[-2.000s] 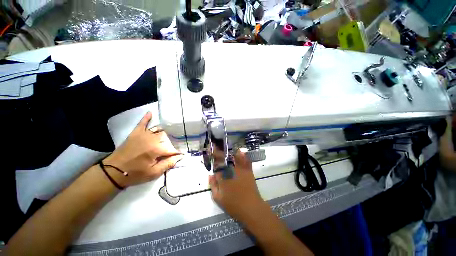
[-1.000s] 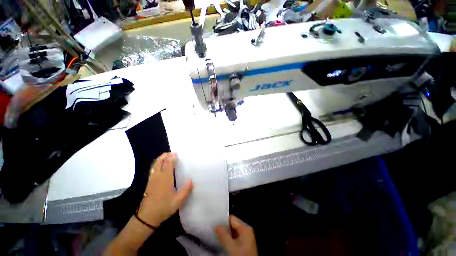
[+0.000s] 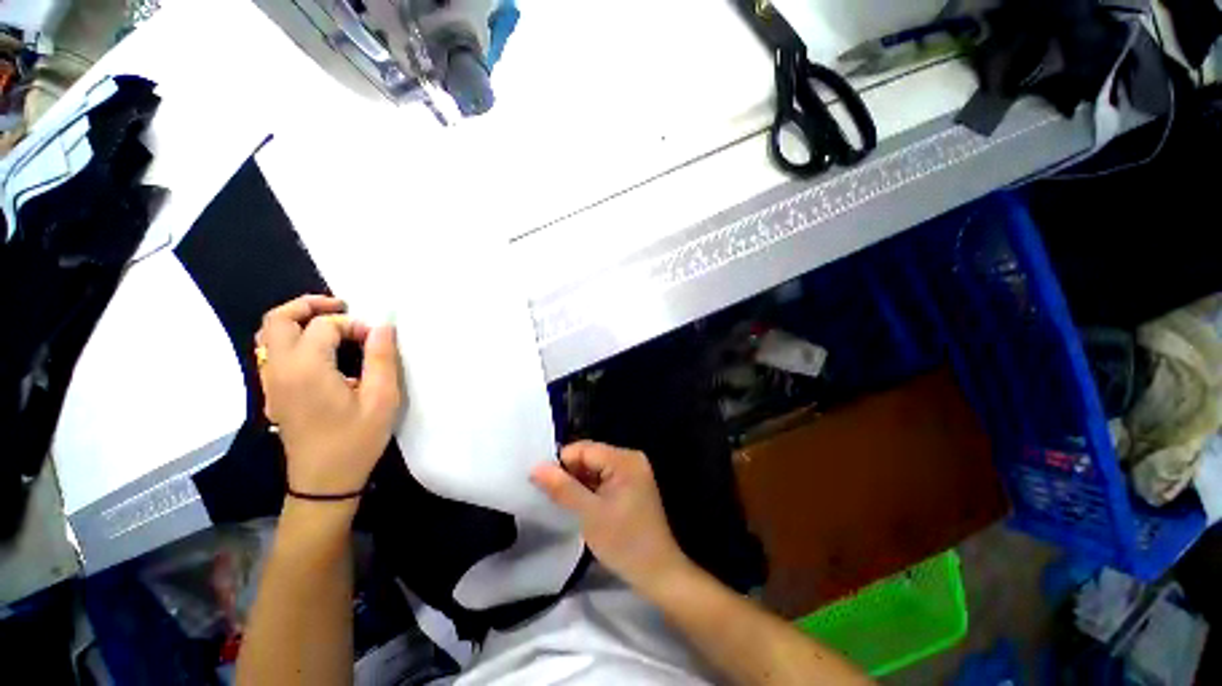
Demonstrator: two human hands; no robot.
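Note:
A long white piece (image 3: 462, 362) lies over a black garment panel (image 3: 248, 228) and hangs over the table's front edge towards the lap. My left hand (image 3: 326, 382) pinches the left edge of the white piece, with thumb and fingertips together. My right hand (image 3: 610, 503) grips its right edge lower down, beyond the table edge. The presser foot and needle area of the sewing machine (image 3: 449, 81) is at the top, away from both hands. The upper end of the white piece blends into the glare on the table.
Black shears (image 3: 815, 114) lie right of the machine head. Dark scraps (image 3: 1065, 60) lie at the table's right end. A bundle of black pieces (image 3: 81, 255) lies at left. A tape scale (image 3: 804, 208) runs along the front edge. A blue crate (image 3: 1052, 402) and green basket (image 3: 911, 616) are below.
The hands have left the needle area and hold the white piece over the front edge. The view has tilted down, showing more of the lap and the crates.

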